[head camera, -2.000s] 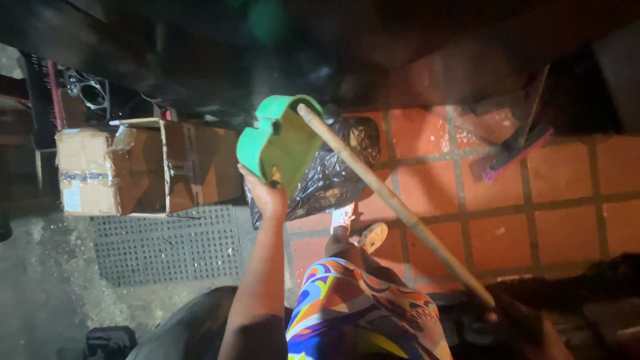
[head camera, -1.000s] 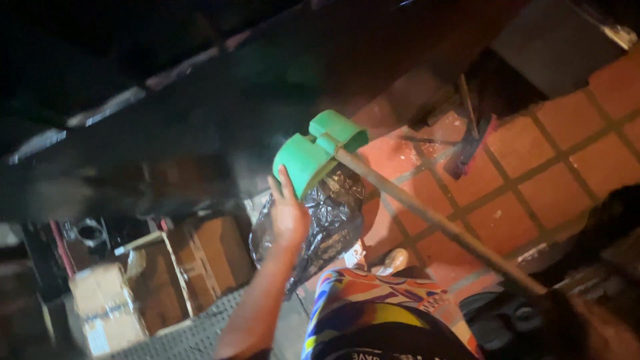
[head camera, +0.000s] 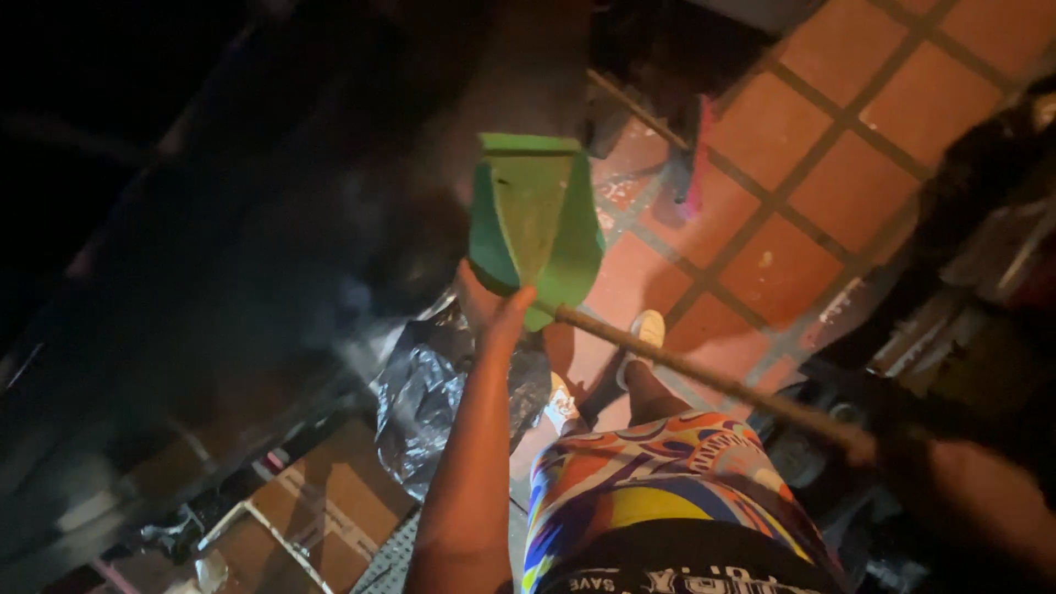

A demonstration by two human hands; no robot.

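My left hand [head camera: 495, 305] grips the near edge of a green plastic dustpan [head camera: 577, 239], thumb over the rim. The dustpan's pan faces up toward me, with its flat lip at the far end. A long wooden handle [head camera: 701, 371] runs from the dustpan down to the right. Around its dark far end at lower right is my right hand [head camera: 899, 454], blurred and mostly in shadow. A black plastic bag [head camera: 425, 396] lies below and left of the dustpan, partly behind my left forearm.
A broom with pink bristles [head camera: 700, 161] and a wooden stick rests on the orange tiled floor [head camera: 808, 107]. Cardboard boxes [head camera: 330, 503] stand at the lower left beside a perforated grey mat [head camera: 392, 557]. Dark clutter lies along the right side.
The dustpan has been turned, so its inside now faces me; a second ago its green outer side showed. My left hand stays on it. The view has rotated strongly.
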